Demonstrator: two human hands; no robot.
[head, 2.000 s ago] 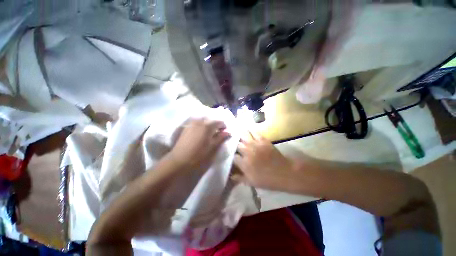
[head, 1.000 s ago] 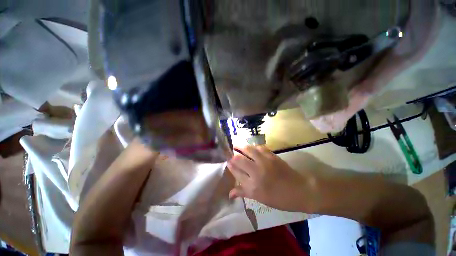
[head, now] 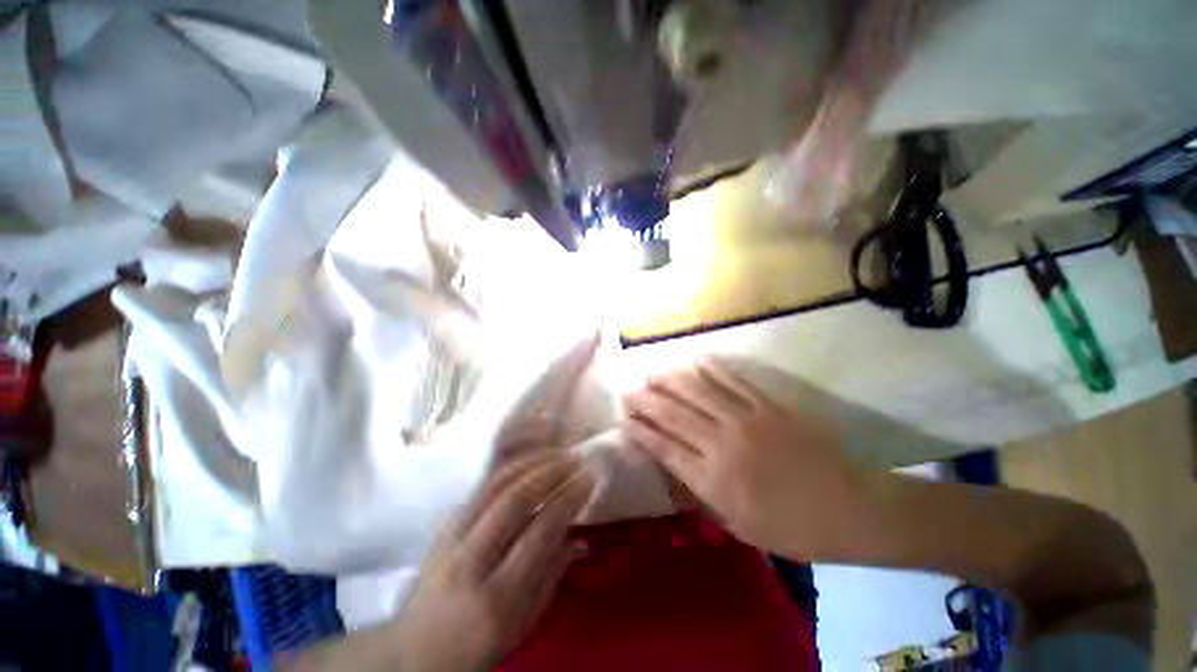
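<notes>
White fabric [head: 355, 446] lies under and left of the needle area, with its near part at the table's front edge. My left hand [head: 505, 551] lies on the fabric's near part, fingers bent over it; its grip is partly hidden. My right hand [head: 748, 460] rests with spread fingers at the fabric's right edge, to the right of my left hand. The sewing machine head [head: 591, 79] fills the top middle. The presser foot area [head: 617, 234] is in strong glare, so the needle and cloth there cannot be made out.
Black scissors [head: 915, 250] and green-handled snips [head: 1070, 322] lie right of the needle. More pale panels [head: 171, 112] are heaped at upper left. A red apron [head: 656, 597] covers my lap. A blue crate [head: 286, 610] shows at lower left. A dark panel [head: 1135, 171] is at far right.
My head view has moved back from the machine. My left hand has come out from behind the machine head, nearer to my lap. My right hand has moved slightly right, away from the presser foot.
</notes>
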